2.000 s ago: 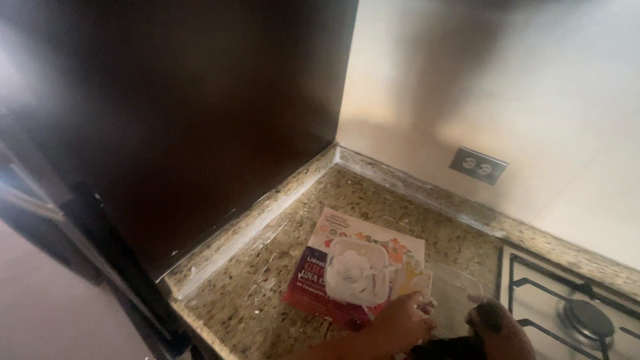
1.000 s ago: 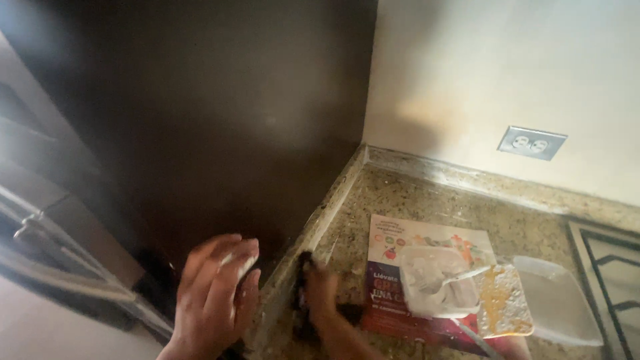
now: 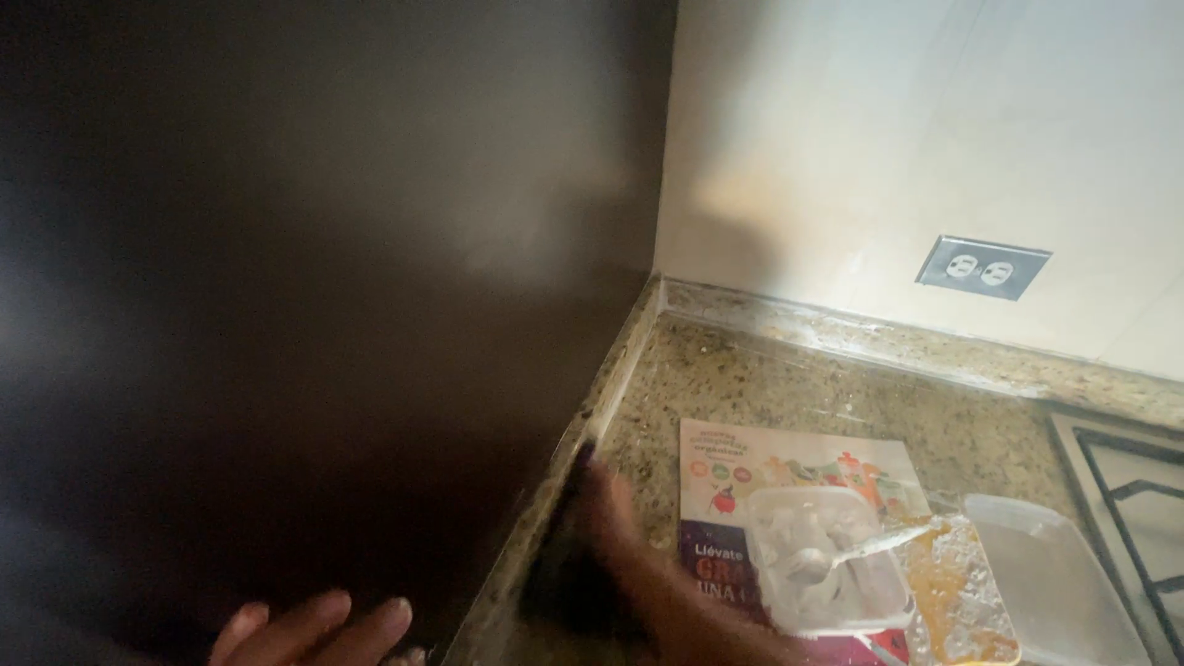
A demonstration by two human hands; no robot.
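Observation:
My right hand [image 3: 638, 555], blurred, reaches to the granite backsplash strip [image 3: 622, 379] along the dark panel. It is closed on a dark object [image 3: 573, 555], too blurred to identify. At the bottom left, the fingers of my left hand [image 3: 319, 634] are apart in front of the dark panel [image 3: 370, 277], with nothing seen between them; its palm is out of frame. A clear plastic tub [image 3: 823, 615] with white material inside and a metal spoon [image 3: 814, 562] across it rests on a printed leaflet [image 3: 708, 499]. White residue marks the back-wall backsplash [image 3: 851, 333].
Right of the tub lie a clear container with an orange-yellow area [image 3: 967, 592] and a translucent plastic container or lid [image 3: 1054, 573]. A gas cooktop [image 3: 1091, 481] borders the counter at the right. An electrical outlet [image 3: 984, 268] is on the wall.
My right hand has moved from beside the tub to the left backsplash. My left hand has left the containers and is now low at the left. The spoon, hidden earlier, now shows in the tub.

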